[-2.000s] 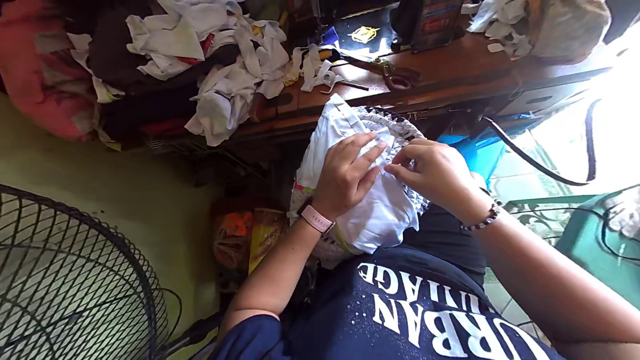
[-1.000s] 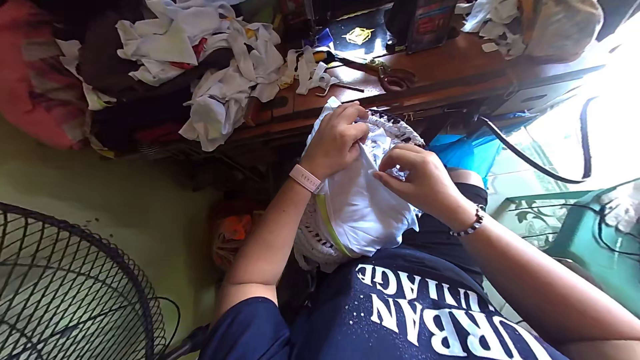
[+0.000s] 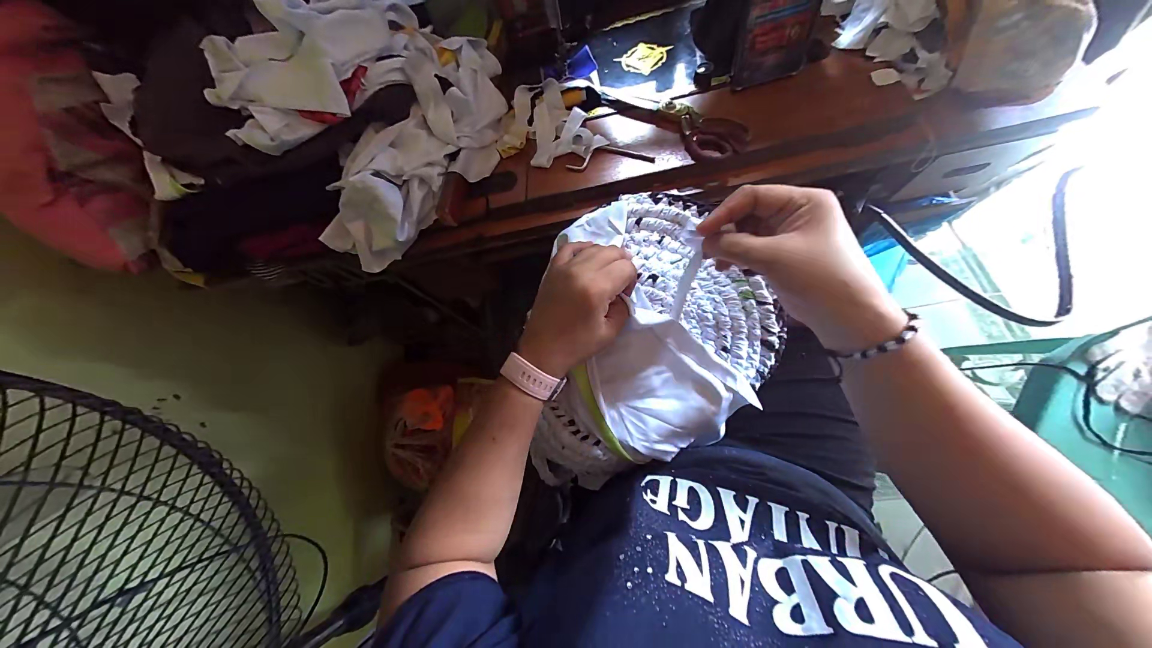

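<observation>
A round rug woven from white and dark fabric strips [image 3: 720,306] lies over my lap. White cloth [image 3: 661,387] with a yellow-green edge covers its lower left part. My left hand [image 3: 589,301], with a pink watch band at the wrist, grips the white cloth near the rug's left side. My right hand [image 3: 774,234] pinches a narrow white fabric strip [image 3: 688,283] between thumb and fingers above the rug. That strip runs down toward the cloth.
A wooden table [image 3: 801,117] stands ahead, bearing scissors with dark red handles [image 3: 713,137], white cloth scraps [image 3: 400,171] and a dark box. A black fan [image 3: 135,513] is at lower left. A green plastic chair or table [image 3: 1080,405] is at right.
My right hand has moved up and away from my left, drawing the strip out. More of the woven rug shows now, where white cloth and my hands covered it before.
</observation>
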